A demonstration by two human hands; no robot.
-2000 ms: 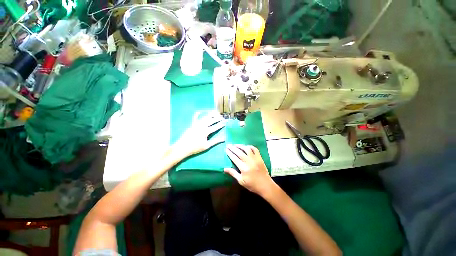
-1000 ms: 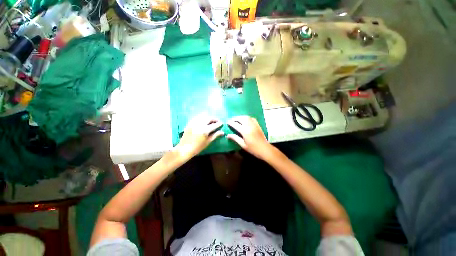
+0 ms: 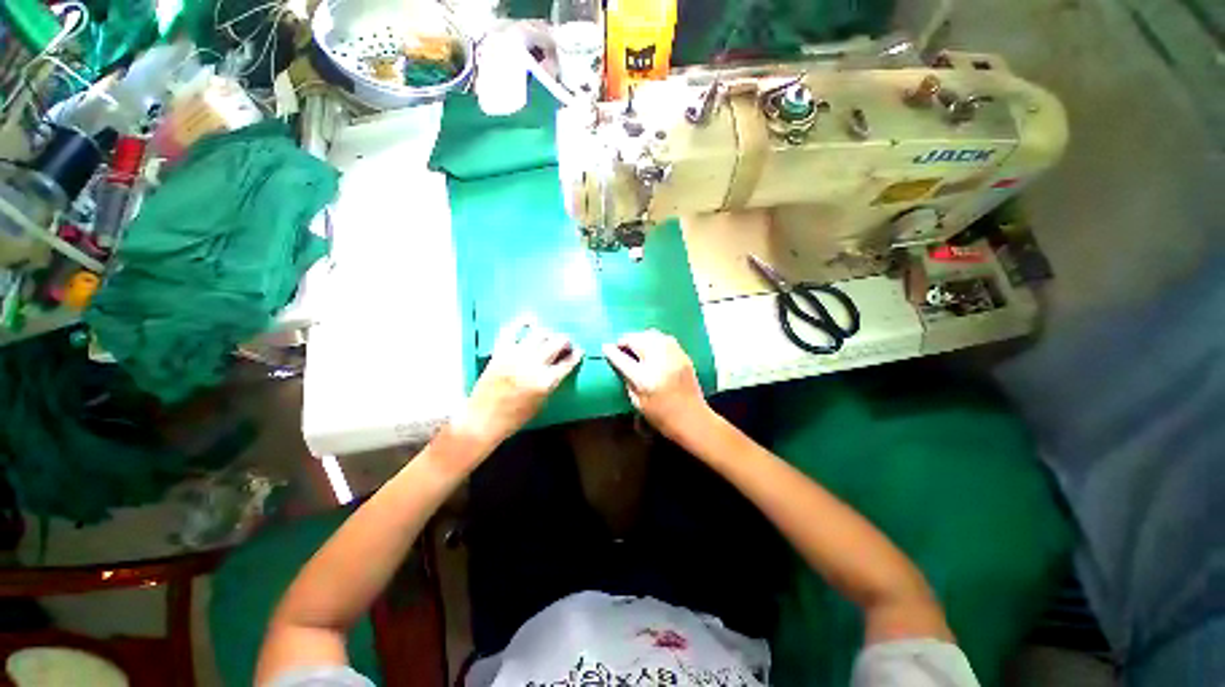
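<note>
A green fabric panel (image 3: 521, 263) lies flat on the white table, passing under the needle area of the cream sewing machine (image 3: 860, 159), which bears blue "JACK" lettering. My left hand (image 3: 527, 372) and my right hand (image 3: 656, 375) are on the panel near the table's front edge, a short gap apart. The fingertips of each hand are pinched together on the fabric, at a line across it. The presser foot (image 3: 615, 242) is small and blurred, above the panel. The fabric directly under my fingers is hidden.
Black-handled scissors (image 3: 817, 317) lie right of the needle. A box of metal bits (image 3: 962, 295) sits at the table's right end. Green heaps lie at left (image 3: 208, 255) and lower right (image 3: 914, 517). A colander (image 3: 392, 51) and an orange bottle (image 3: 640, 46) stand behind.
Both hands have moved from near the needle towards the table's front edge, and their fingers have closed on the fabric. The camera view has also shifted.
</note>
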